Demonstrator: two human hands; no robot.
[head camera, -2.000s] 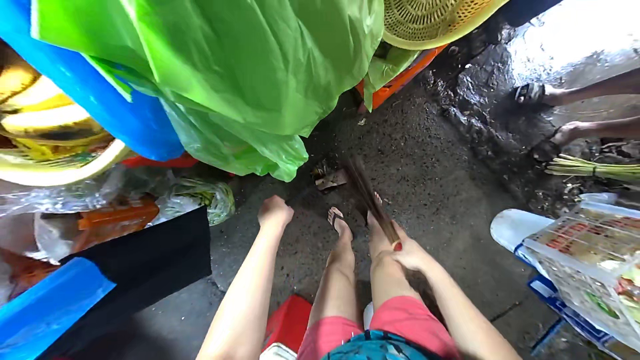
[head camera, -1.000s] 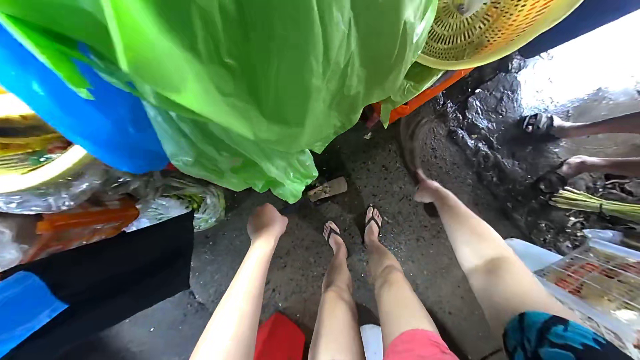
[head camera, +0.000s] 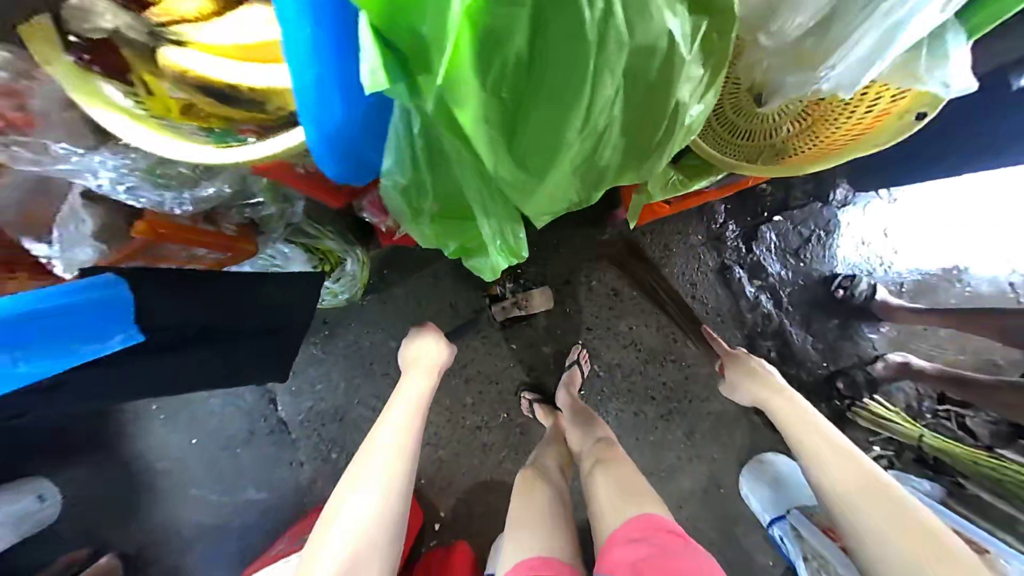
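Observation:
Low at the centre left, my left hand (head camera: 426, 350) is closed around a dark thin handle that runs toward small debris and a worn tan block (head camera: 522, 304) on the wet floor. My right hand (head camera: 746, 374), out to the right, grips a dark brown hand broom (head camera: 660, 292), index finger laid along it. The broom's blurred far end reaches the floor below an orange edge. What the left handle belongs to is hard to make out; its far end is dark against the ground.
Green plastic bags (head camera: 552, 104) hang ahead, between a basket of bananas (head camera: 168, 148) and a yellow basket (head camera: 800, 140). A black cloth (head camera: 168, 344) hangs at left. Another person's feet (head camera: 868, 296) stand at right, near bundled green stalks (head camera: 944, 448). Red objects (head camera: 448, 560) lie behind my feet.
My right hand has moved the broom, which earlier was near my feet and then upright by the orange edge; it now slants out to the right. My feet have shifted closer together.

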